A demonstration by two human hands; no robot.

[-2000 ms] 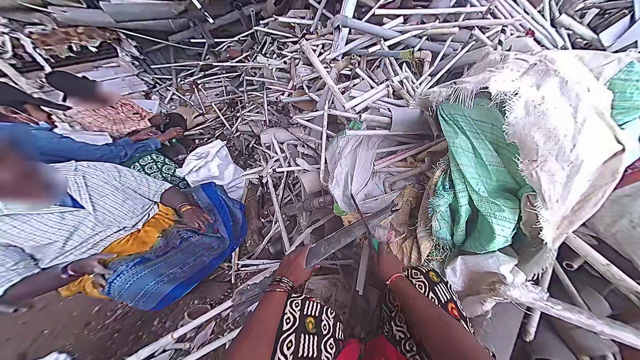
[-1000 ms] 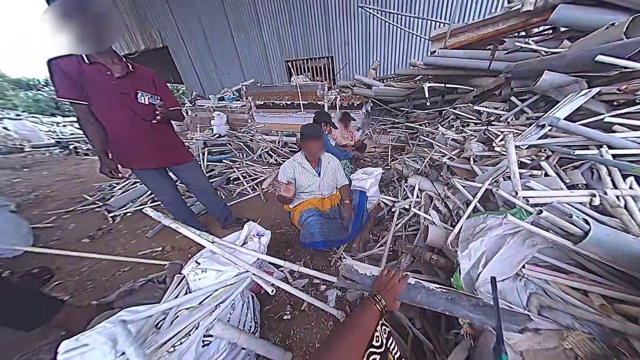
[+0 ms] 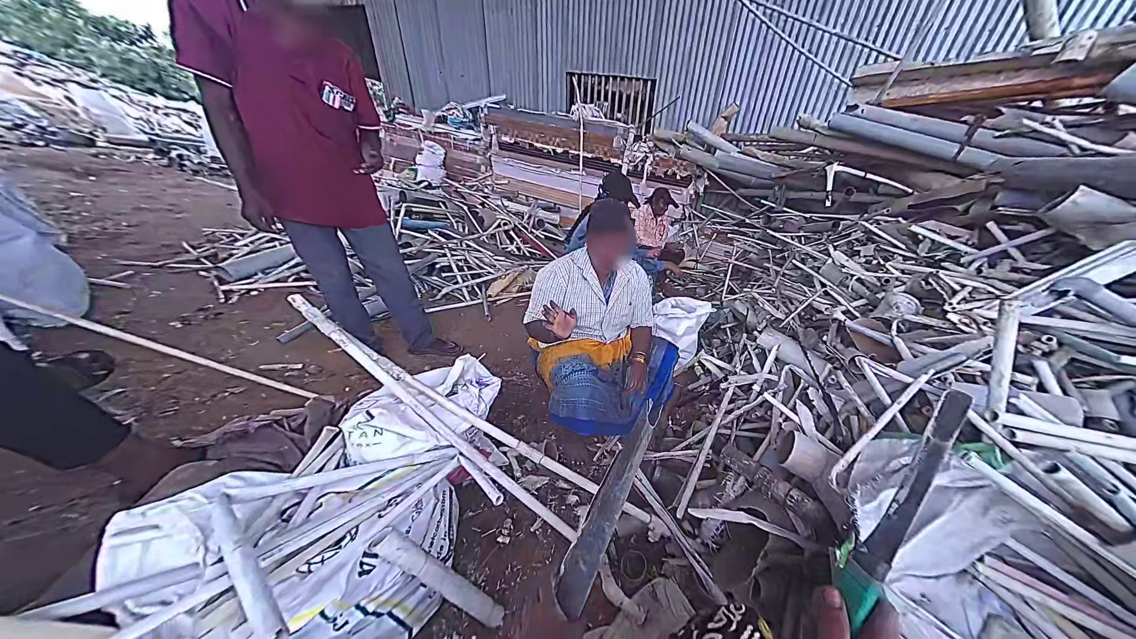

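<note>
At the bottom edge my right hand [image 3: 852, 614] is closed around the green grip [image 3: 857, 581] of a long dark blade [image 3: 919, 484], which points up and away. Left of it a split piece of grey plastic pipe [image 3: 603, 519] stands tilted, its curved lower end near the bottom edge. A brownish blur beside that end may be part of my left hand; whether it touches the pipe I cannot tell. White sacks [image 3: 390, 532] with white plastic pipes [image 3: 253, 577] on them lie at the lower left. Long thin white pipes [image 3: 444, 413] cross above the sacks, behind the grey piece.
A person in a checked shirt [image 3: 590, 302] sits ahead, one palm raised. Another person in a maroon shirt [image 3: 302, 115] stands at the left; more people sit farther back. Heaped scrap pipes [image 3: 887, 293] fill the right side, before a corrugated metal wall [image 3: 692, 44].
The view has swung up from the lap. My left hand, seen on the grey pipe a second ago, is no longer clearly visible, and the pipe has turned from lying across to steeply tilted.
</note>
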